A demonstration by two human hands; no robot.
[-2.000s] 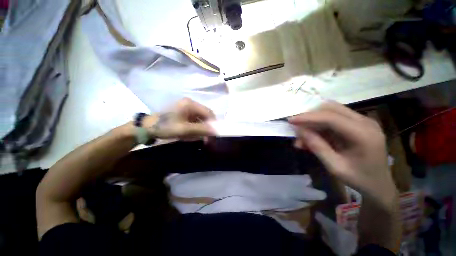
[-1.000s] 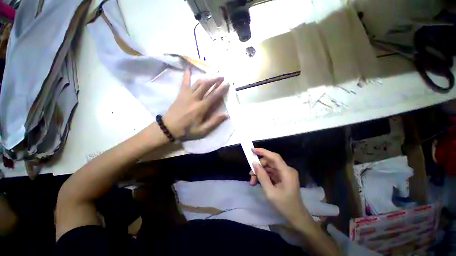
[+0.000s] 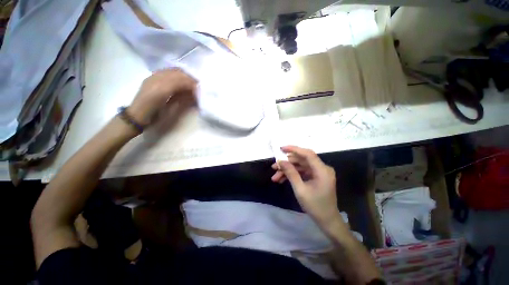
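Note:
A long curved white panel (image 3: 223,89) with brown bands lies on the table, its far end under the bright lamp at the sewing machine head (image 3: 279,19). My left hand (image 3: 164,97) is at the panel's left edge, fingers bent down and blurred; whether it pinches the fabric is unclear. My right hand (image 3: 307,178) pinches the near end of a narrow white strip (image 3: 276,146) just off the table's front edge. The strip runs up toward the needle area, where glare hides its far end.
Sewn panels (image 3: 50,83) are stacked at left. Cream strips (image 3: 368,72), thread ends and scissors (image 3: 466,97) lie at right. Waiting panels (image 3: 240,222) are at lap level. A supply box (image 3: 441,195), a red-and-white carton (image 3: 418,261) and a red bag (image 3: 488,178) are lower right.
My left hand has moved left from the panel's middle to its left edge. The panel's near end has shifted up onto the table. My right hand still holds the strip, slightly higher.

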